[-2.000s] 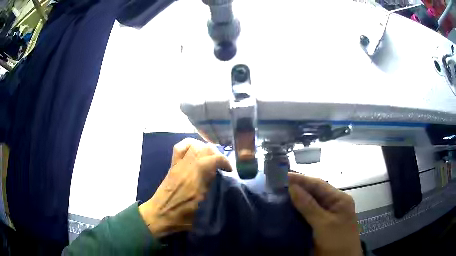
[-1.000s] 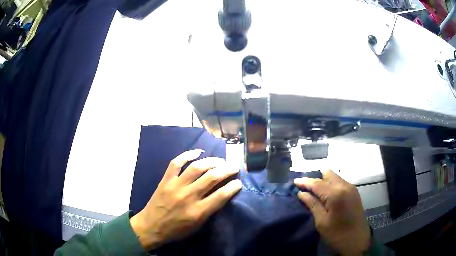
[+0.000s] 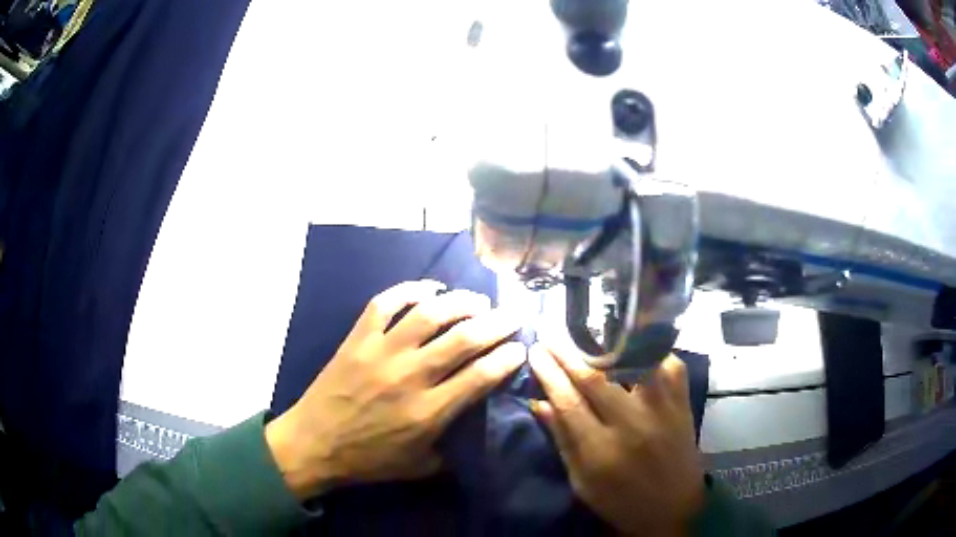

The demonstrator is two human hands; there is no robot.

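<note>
A navy cloth piece [image 3: 346,283] lies on the white table under my hands, its straight upper edge showing left of the machine head. My left hand [image 3: 404,383] rests on it with fingers spread, fingertips beside the bright glare at the needle. My right hand [image 3: 618,430] presses the cloth from the right, fingertips near those of my left hand. A gathered part of the navy cloth [image 3: 514,441] lies between the hands. The white sewing machine head [image 3: 566,199] with a blue stripe stands over the fingertips. The needle and presser foot are lost in glare.
A large navy cloth [image 3: 126,210] covers the left side and hangs there. A shiny metal loop [image 3: 666,278] is on the front of the head. A dark strip [image 3: 852,383] lies at the right under the arm. A ruler band [image 3: 776,477] runs along the front edge.
My right hand has moved left, close to my left hand's fingertips. My left hand, apart from the small navy piece's edge earlier, now lies flat on it. The view has shifted, putting the machine head further right.
</note>
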